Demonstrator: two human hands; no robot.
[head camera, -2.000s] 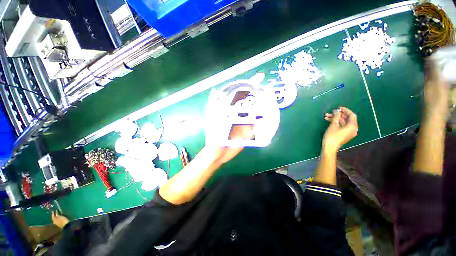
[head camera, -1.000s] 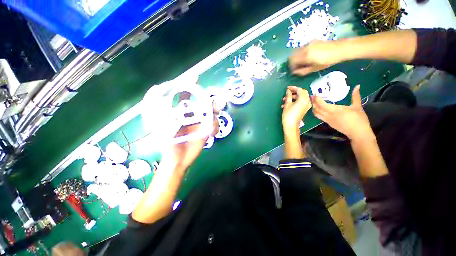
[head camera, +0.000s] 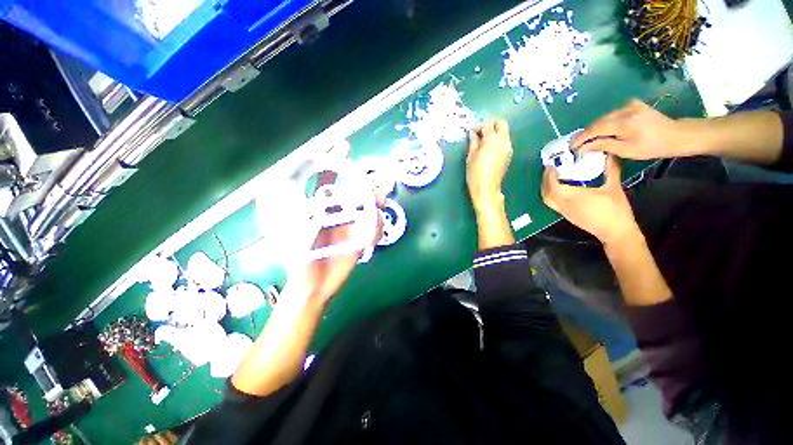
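My left hand (head camera: 335, 261) holds a white cup-shaped housing (head camera: 326, 209) up over the green mat; glare washes out much of the housing, and cut-outs show in its face. My right hand (head camera: 489, 161) has its fingertips together at the lower right edge of a loose heap of small white parts (head camera: 442, 113). Whether anything is between those fingertips cannot be told. Round white parts (head camera: 419, 163) lie on the mat between my hands; another (head camera: 392, 221) lies close to my left hand.
A neighbour's hands (head camera: 600, 191) work on another white housing (head camera: 576, 163) at right. A second small-parts heap (head camera: 546, 61) and orange-yellow wires (head camera: 668, 30) lie beyond. At left are white rounded pieces (head camera: 196, 313) and red leads (head camera: 139, 365). A blue bin (head camera: 165, 43) is at upper left.
My right hand has moved from beside the neighbour's hands to the small-parts heap. The neighbour's far hand has come back onto their housing. My left hand still holds its housing, slightly shifted right.
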